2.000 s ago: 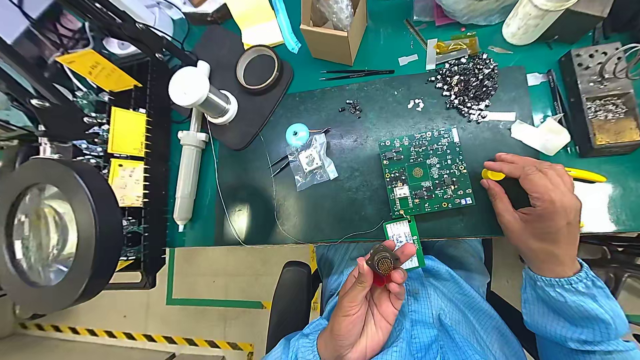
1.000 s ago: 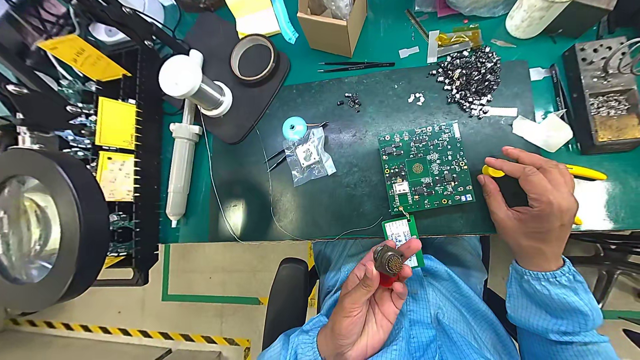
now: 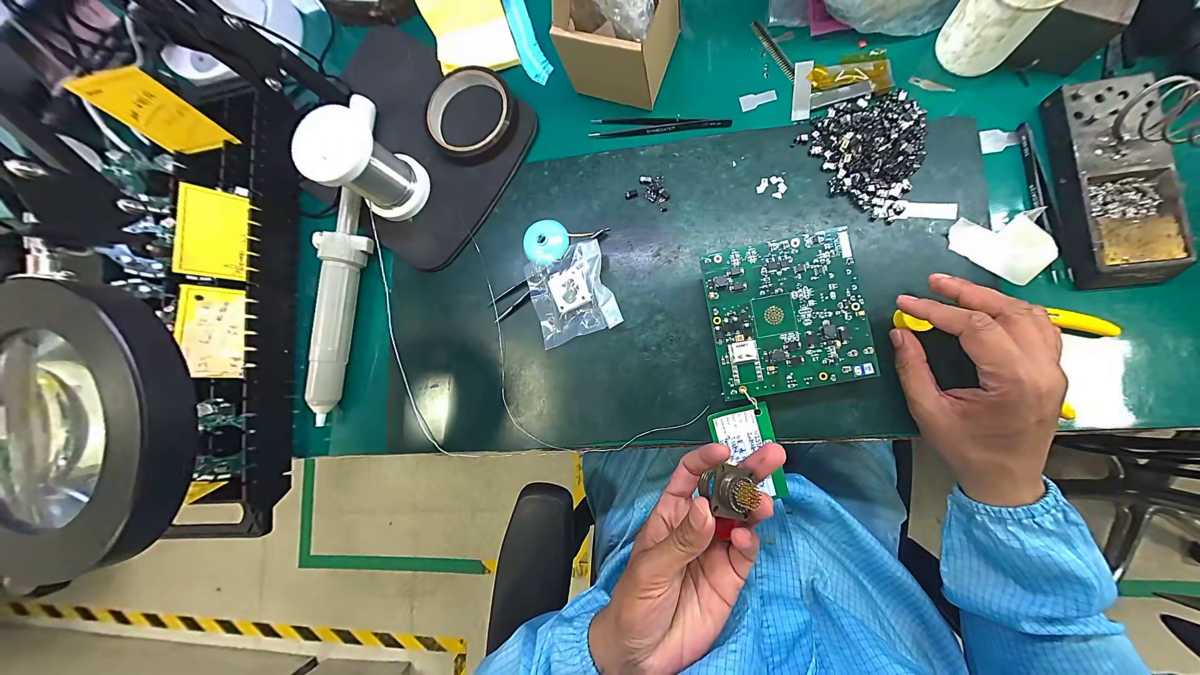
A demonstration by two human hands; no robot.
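Note:
Between the fingertips of my left hand (image 3: 689, 562) is a round multi-pin metal connector (image 3: 730, 491), its pins facing right, with something red beneath it. Behind the connector, a small green board with a written label (image 3: 736, 433) hangs over the mat's front edge. My right hand (image 3: 994, 384) rests on the bench right of the green circuit board (image 3: 787, 319). Its thumb and index finger are at a small yellow round piece (image 3: 911, 322); whether they grip it is unclear. Yellow-handled tool parts (image 3: 1083, 322) show beyond that hand, partly hidden by it.
A bagged component (image 3: 572, 292) and a teal round item (image 3: 547, 242) lie on the mat. Black tweezers (image 3: 661, 126) and a pile of small parts (image 3: 867, 150) sit farther back. A solder dispenser (image 3: 333, 319) and magnifier lamp (image 3: 84, 431) stand left, a soldering stand (image 3: 1120, 187) right.
The connector in my left hand has turned, its pin face now pointing more to the right. My right hand stays beside the circuit board.

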